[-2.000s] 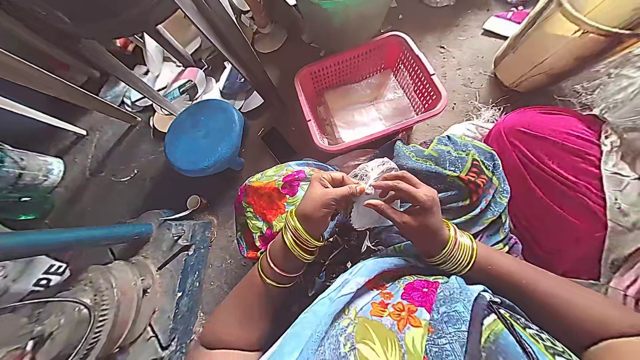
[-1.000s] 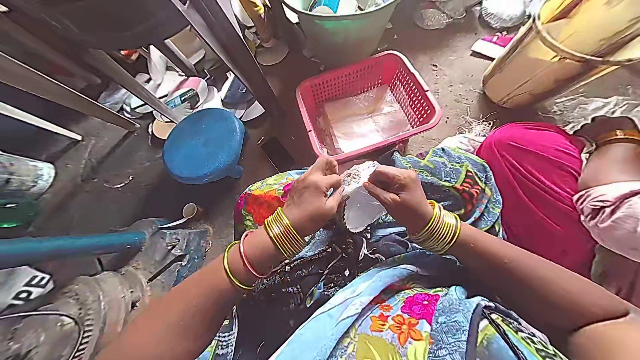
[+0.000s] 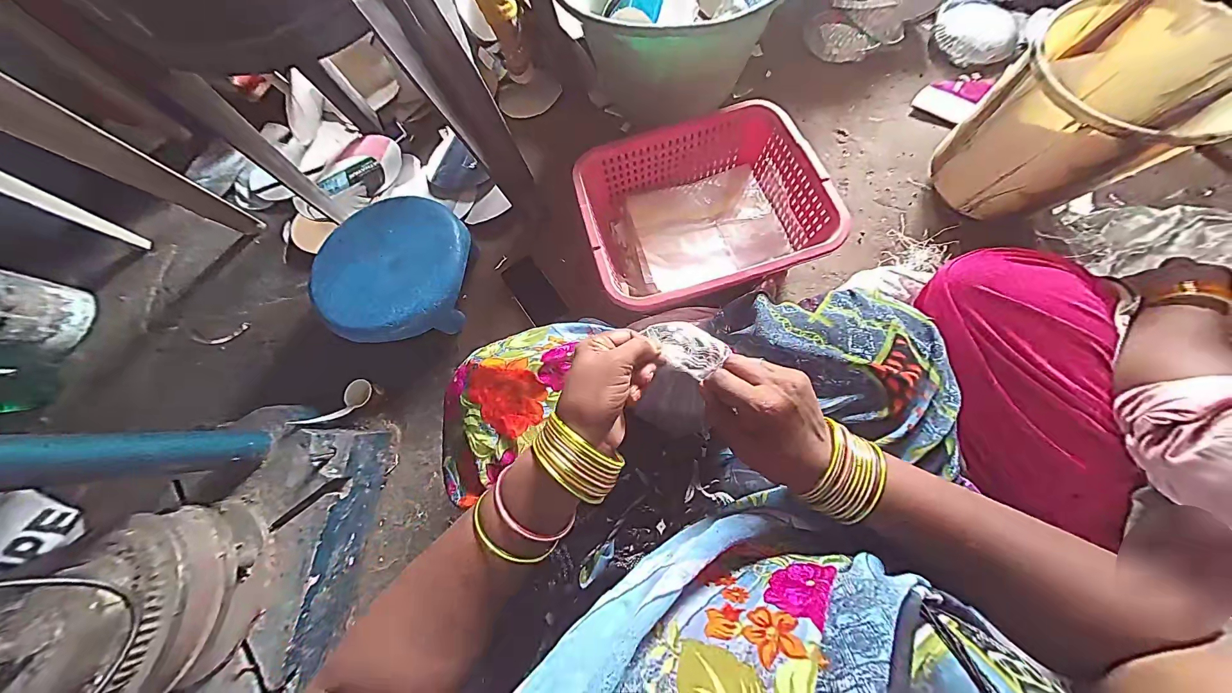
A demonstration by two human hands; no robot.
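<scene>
A small whitish, thread-like or netted piece (image 3: 689, 350) is stretched between my two hands above my lap; its material is hard to make out. My left hand (image 3: 608, 385) pinches its left edge with thumb and fingertips. At its right edge, my right hand (image 3: 770, 416) grips it between thumb and fingers. A paler flap hangs below it between the hands, partly in shadow. Just beyond my hands stands a pink plastic basket (image 3: 712, 207) with a clear plastic sheet (image 3: 707, 226) lying in its bottom.
A blue round lid or stool top (image 3: 390, 269) lies left of the basket, with a dark flat object (image 3: 532, 292) between. Behind stands a green-white bucket (image 3: 669, 58); a yellowish container (image 3: 1088, 115) is at right. Machinery (image 3: 144, 577) fills the lower left. Another person in pink (image 3: 1030, 385) sits at right.
The white piece showed a broad, pale face a second ago; now its netted part is spread between my fingertips. My hands have drawn slightly apart since the first frame.
</scene>
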